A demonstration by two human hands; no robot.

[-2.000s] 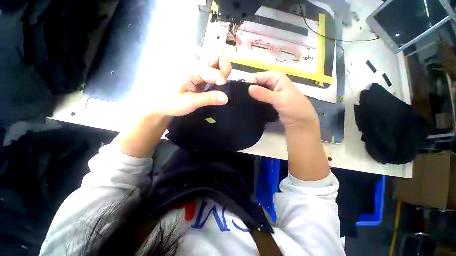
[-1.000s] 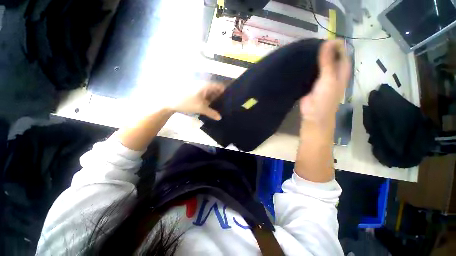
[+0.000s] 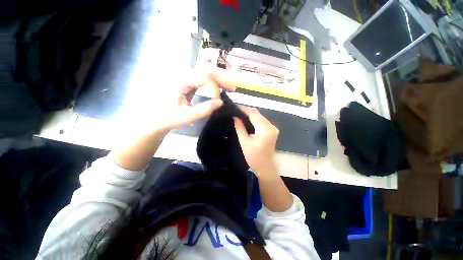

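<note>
A black cut piece (image 3: 219, 139) hangs from both my hands in front of the table's near edge. Its narrow folded tip points up towards the sewing machine head. My left hand (image 3: 195, 101) pinches the tip between thumb and fingers. My right hand (image 3: 258, 137) grips the piece a little lower, on its right side. The dark sewing machine head (image 3: 228, 23) with a red logo is at top centre. The needle area (image 3: 222, 60) is beyond my fingertips, not touching the cloth. The yellow-edged template (image 3: 274, 95) lies right of it.
A pile of black pieces (image 3: 368, 139) lies on the right of the table, with two small black strips (image 3: 358, 91) above it. A grey screen (image 3: 388, 38) stands upper right. Dark layered cloth (image 3: 48, 61) is at left. A blue bin (image 3: 369, 213) is below the table edge.
The black piece, spread wide between my hands a second ago, is now folded narrow. My right hand has come down and left, close to my left hand. The view has shifted, showing more machine head.
</note>
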